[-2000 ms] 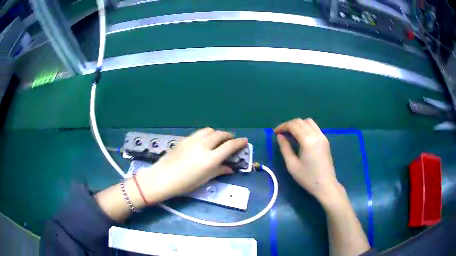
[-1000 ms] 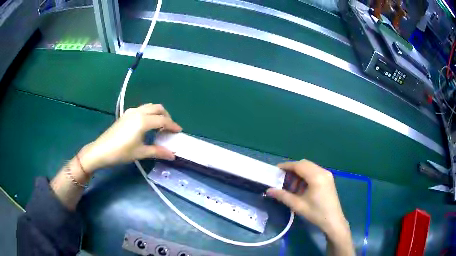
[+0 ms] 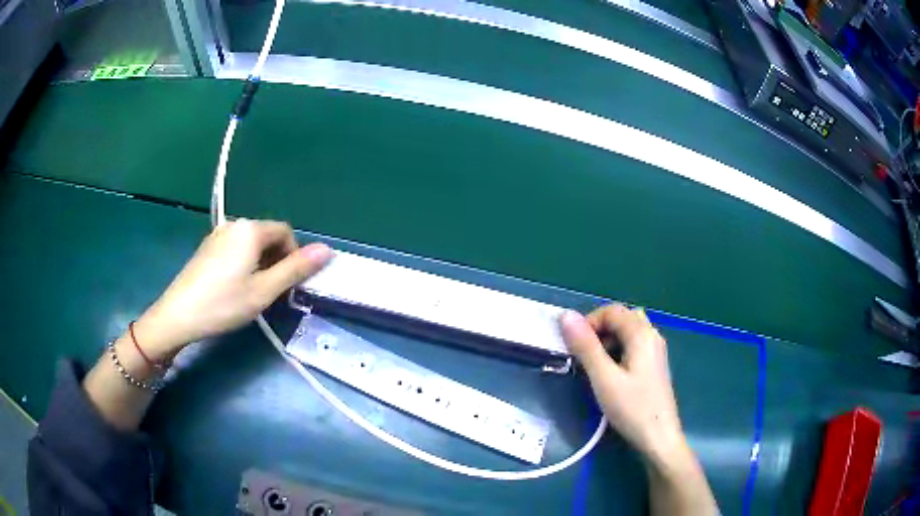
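A long pale bar with a smooth top [image 3: 439,302] lies on the holding fixture [image 3: 424,331], whose dark side and end brackets show beneath it. My left hand [image 3: 230,270] is at the bar's left end, thumb on its top. My right hand [image 3: 627,368] is at the right end, thumb against the top corner. My right fingers are partly hidden. A flat perforated plate [image 3: 419,388] lies just below the fixture. A grey bar with dark-centred round cups [image 3: 303,501] is cut off by the bottom edge.
A white hose [image 3: 373,428] loops around the fixture and plate. Blue tape [image 3: 759,403] and a red block [image 3: 845,466] are at the right. Pointed metal pieces [image 3: 896,325] lie at the right edge. Silver rails [image 3: 565,126] cross behind. A control unit [image 3: 802,113] is upper right.
Two seconds ago the fixture showed round cups under my left hand. A smooth pale bar now covers it, and both hands are at its ends. Since one second ago the bar sits lower and flatter.
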